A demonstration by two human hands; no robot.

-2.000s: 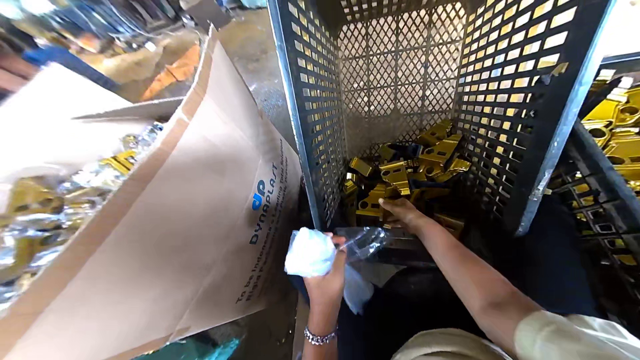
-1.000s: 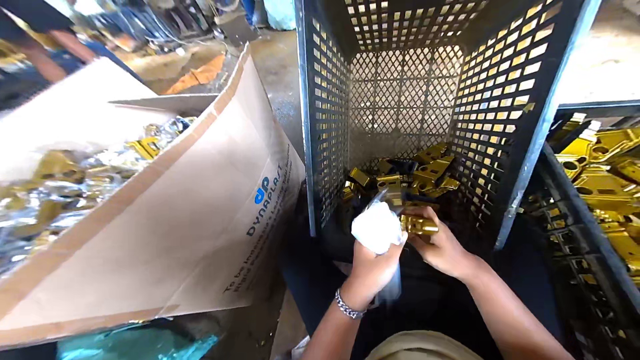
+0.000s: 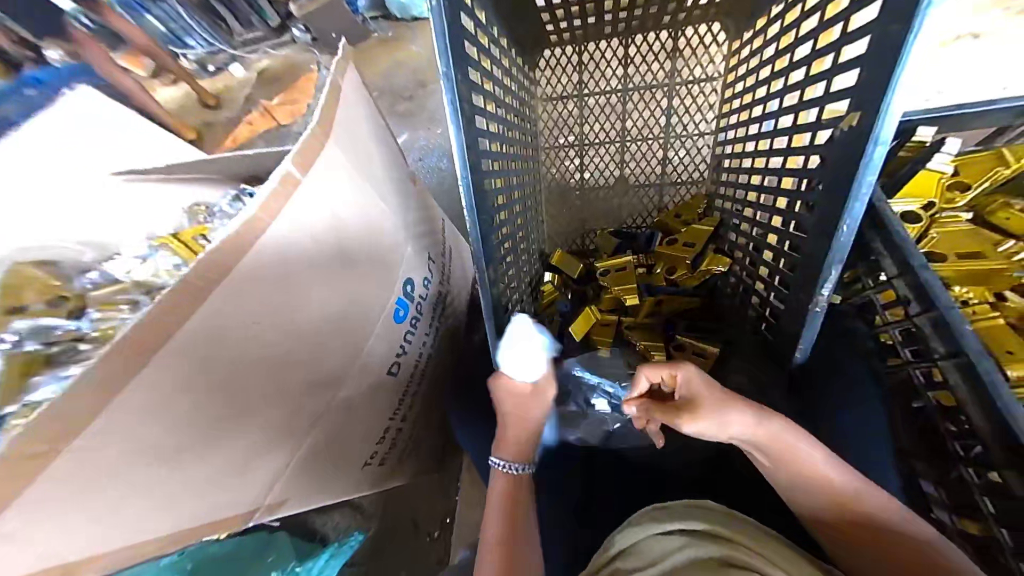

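Note:
My left hand point(image 3: 522, 408), with a chain bracelet at the wrist, is closed around a white, bunched wad of plastic point(image 3: 526, 349). A clear plastic bag point(image 3: 596, 400) stretches between my two hands. My right hand point(image 3: 680, 402) pinches the bag's right edge between thumb and fingers. Whether anything lies inside the bag cannot be told. Just beyond my hands, gold-coloured metal brackets point(image 3: 620, 276) lie heaped in a black plastic crate point(image 3: 500, 184) turned on its side.
A large cardboard box point(image 3: 344, 280) at left holds clear-wrapped gold parts point(image 3: 188, 240). At right another black crate point(image 3: 944, 304) holds more gold brackets point(image 3: 972, 248). Teal plastic point(image 3: 248, 556) lies at bottom left. Another person's legs point(image 3: 136, 80) show at upper left.
A second ago my right hand held a gold part beside the white wad; now it holds the bag's edge and no gold part shows in it. Earlier still, it reached into the heap of brackets.

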